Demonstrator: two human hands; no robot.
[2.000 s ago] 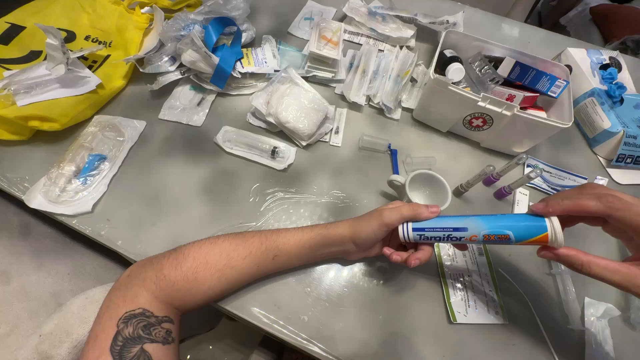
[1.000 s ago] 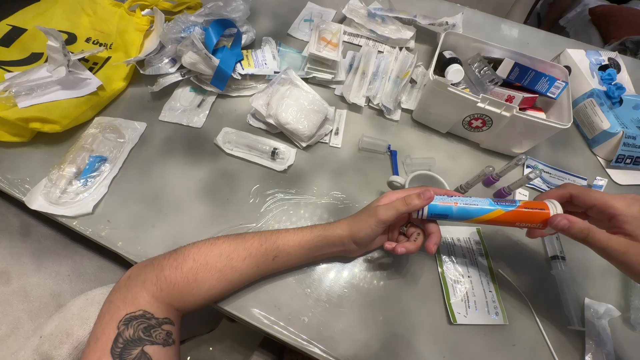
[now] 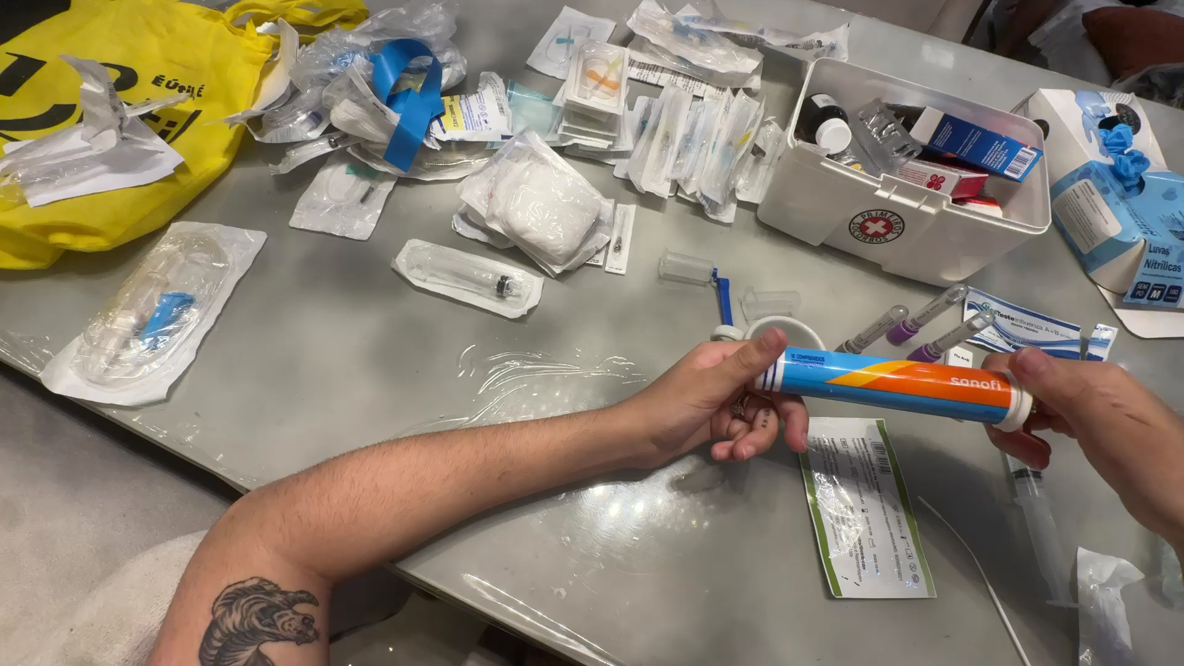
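A blue and orange effervescent-tablet tube lies nearly level between my two hands, its printed side facing up. Around its white-banded left end, my left hand grips with thumb and fingers. My right hand pinches the white right end between thumb and fingers. Just behind the tube are a white cup, partly hidden by my left hand, and several purple-capped sample tubes. Below it lies a green-edged printed packet, with a plastic syringe to the right.
A white first-aid box holding medicine packs stands at the back right, beside a blue glove box. Wrapped syringes, gauze packs and a yellow bag spread along the back and left. A sealed tubing pack lies near the left edge.
The tube has turned about its length between my hands: the blue face with the product name has given way to a blue and orange face. Both hands still hold its ends.
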